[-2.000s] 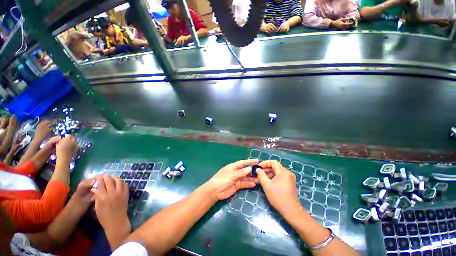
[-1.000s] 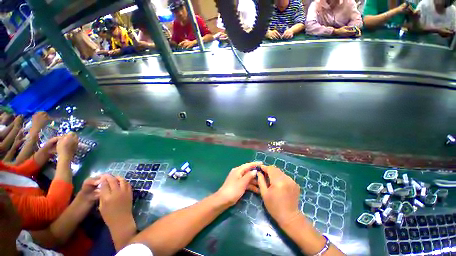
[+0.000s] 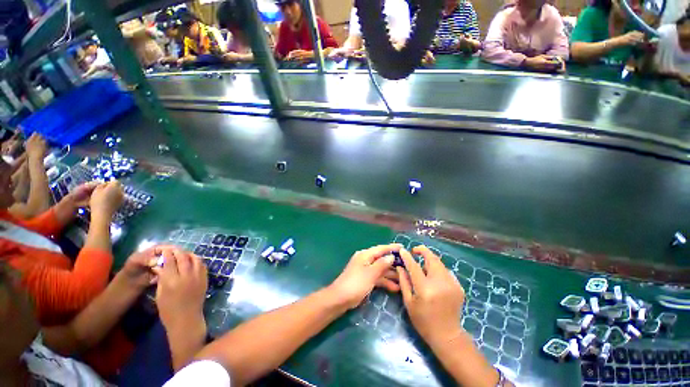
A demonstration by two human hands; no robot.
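My left hand (image 3: 365,277) and my right hand (image 3: 431,291) meet over the clear blister tray (image 3: 495,317) in front of me. Between their fingertips they hold a small dark module (image 3: 396,259), mostly hidden by the fingers. The tray's visible pockets look empty, and my hands and forearms cover part of it. A pile of loose silver-white modules (image 3: 605,321) lies on the green bench to the right. A filled blister tray (image 3: 635,368) with rows of black squares lies below the pile.
The dark conveyor belt (image 3: 484,162) beyond the bench carries a few modules (image 3: 414,187). Neighbours' hands (image 3: 178,280) work at the left beside a partly filled tray (image 3: 219,257) and a small group of modules (image 3: 279,252). A green frame post (image 3: 155,113) and a hanging black hose (image 3: 397,45) stand ahead.
The view has shifted, so the scene sits further right and the bench tilts more. My right fingers have spread and changed their grip around the module. Both hands stay together over the tray.
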